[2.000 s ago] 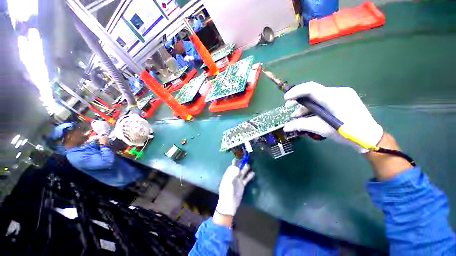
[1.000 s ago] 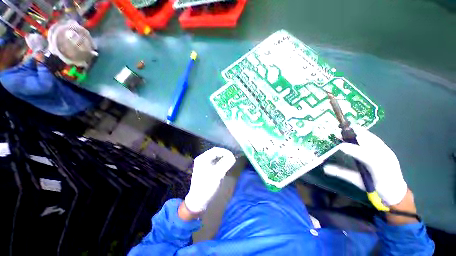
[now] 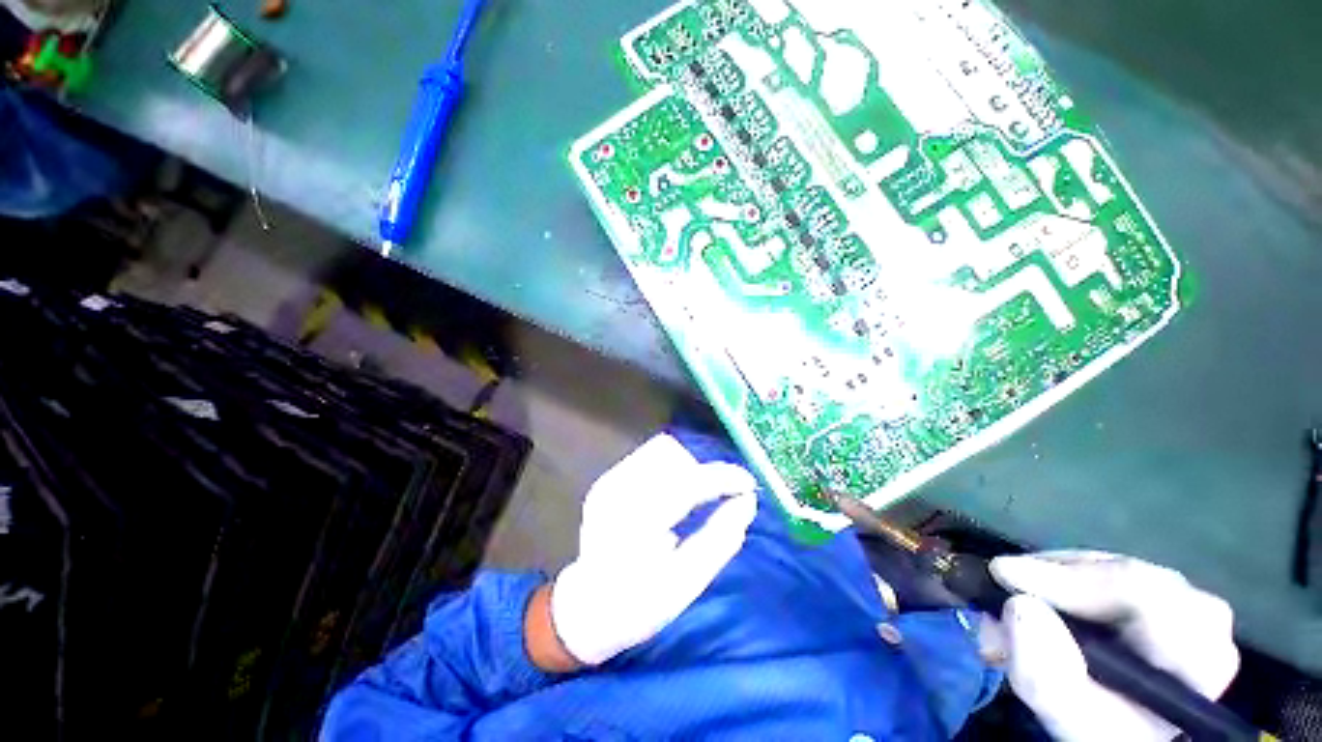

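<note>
The large green printed circuit board (image 3: 870,319) lies on the bench in front of me, its silvery solder side up. My gloved right hand (image 3: 1116,638) holds the dark soldering iron (image 3: 986,580) like a pen. The iron's tip is at the board's near corner; I cannot tell if it touches. My gloved left hand (image 3: 653,551) is just left of that corner, off the board, with thumb and fingertips drawn together. Whether a thin wire is between them cannot be seen.
A blue pen-like tool (image 3: 421,152) lies left of the board on the green-matted bench (image 3: 551,131). A solder spool (image 3: 225,58) with a trailing strand lies farther left. Black totes (image 3: 218,522) stand at lower left. A blue sleeve (image 3: 65,152) is at the left edge.
The view has moved closer over the board. The blue tool left my left hand and now lies on the bench. The iron's tip moved from over the board's middle to its near corner.
</note>
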